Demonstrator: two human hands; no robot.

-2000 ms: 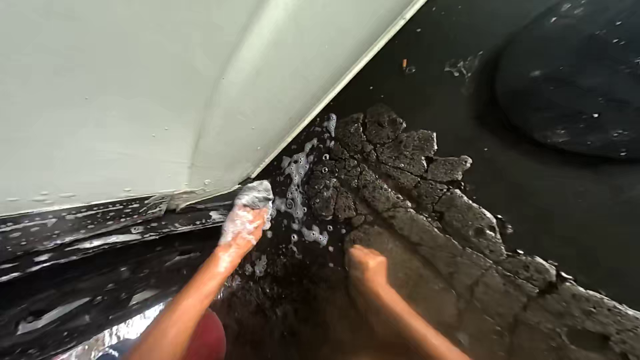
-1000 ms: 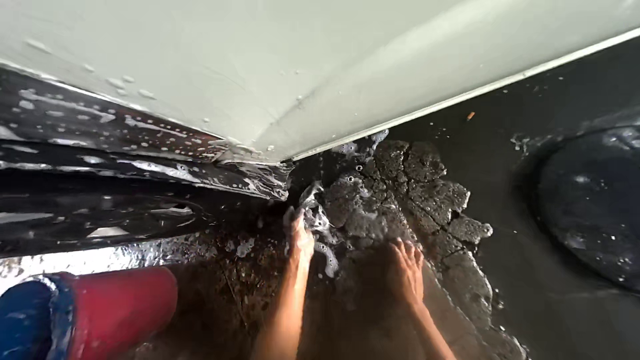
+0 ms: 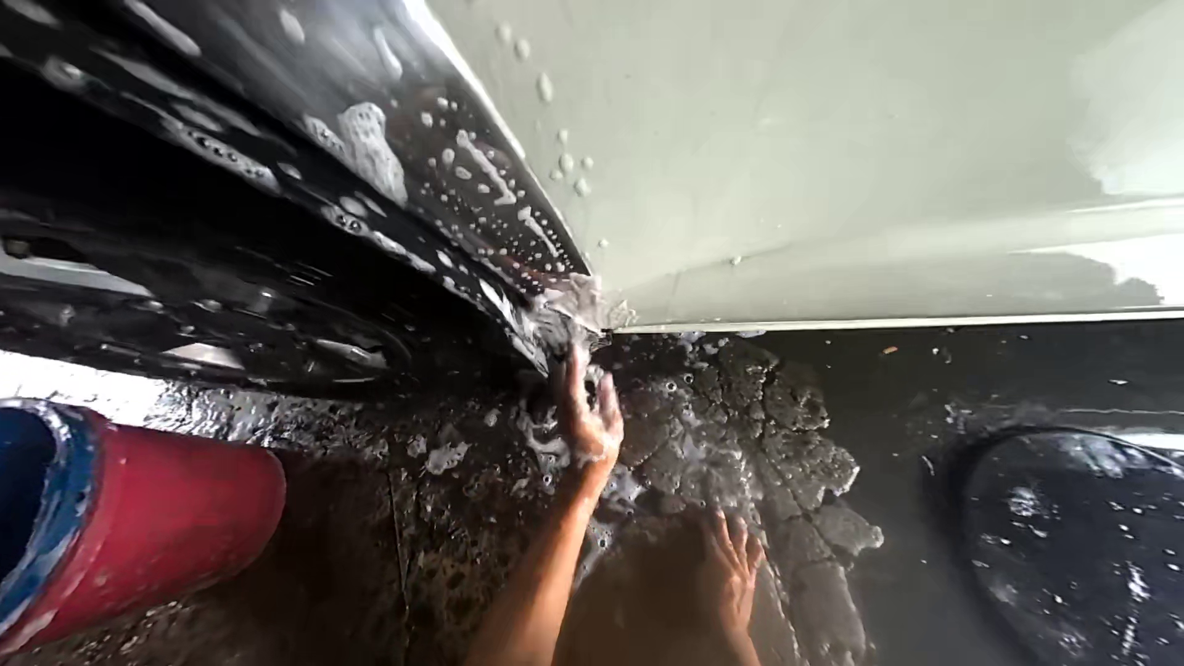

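Observation:
My left hand (image 3: pixel 594 416) reaches up to the lower corner of a pale car body panel (image 3: pixel 832 166), where the soapy black wheel-arch trim (image 3: pixel 462 176) ends. Its fingertips press a wet, sudsy cloth or sponge (image 3: pixel 566 310) against that corner. Lower and to the right, my right hand (image 3: pixel 735 573) holds nothing, its fingers spread over the wet floor. Suds streak the black trim, and drops of foam dot the panel beside it. Below the trim, the car's wheel (image 3: pixel 259 324) lies in shadow.
A red bucket (image 3: pixel 176 527) with a blue rim is at the lower left. Cracked, wet concrete (image 3: pixel 777 444) with suds lies under my hands. A dark round object (image 3: pixel 1082 546) is on the dark floor at the right.
My left hand has come up from the foamy floor area to the panel's lower corner. My right hand, curled two seconds ago, now has its fingers spread. The view has turned.

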